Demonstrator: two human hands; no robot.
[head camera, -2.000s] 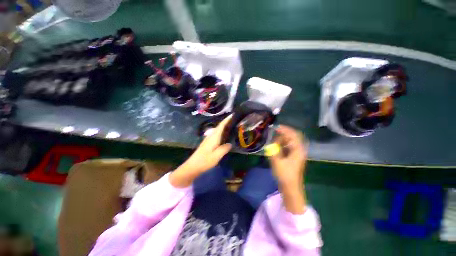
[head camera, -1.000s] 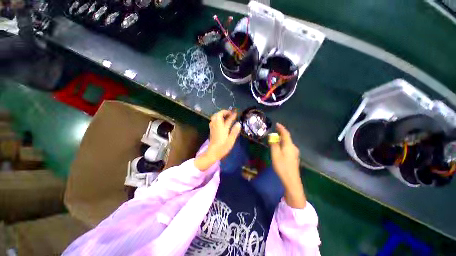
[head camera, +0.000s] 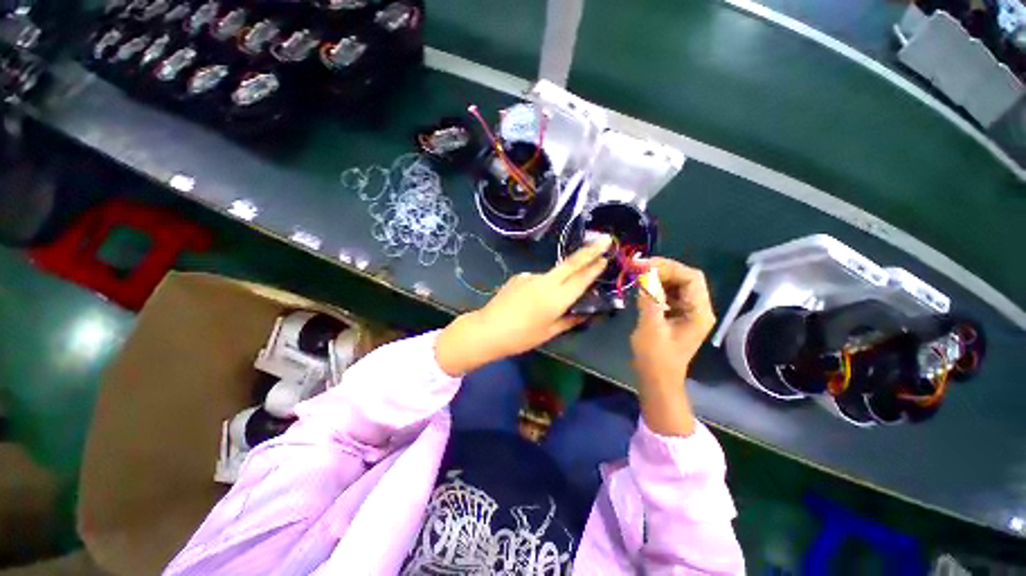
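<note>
A white camera housing (head camera: 576, 225) with a black open interior stands at the bench's near part in front of me, its white bracket (head camera: 637, 161) towards the far side. My left hand (head camera: 529, 309) is at its near-left rim, fingers reaching over the opening; a dark part, partly hidden, is under the fingers. My right hand (head camera: 666, 304) pinches red and yellowish wires (head camera: 632, 268) at the housing's right side, with a small pale piece at the fingertips. Whether that piece is a connector or the finger band is unclear.
Another open housing (head camera: 515, 203) stands to the left, beside a loose camera module (head camera: 446, 138) and tangled translucent loops (head camera: 412, 209). Rows of modules (head camera: 257, 90) lie far left. Housings with modules (head camera: 788, 347) are at right. A carton (head camera: 146, 394) holds white cameras. Red and blue stools are below.
My hands have moved from the small round module near the bench edge to the open housing. The right hand now holds wires. The view has shifted.
</note>
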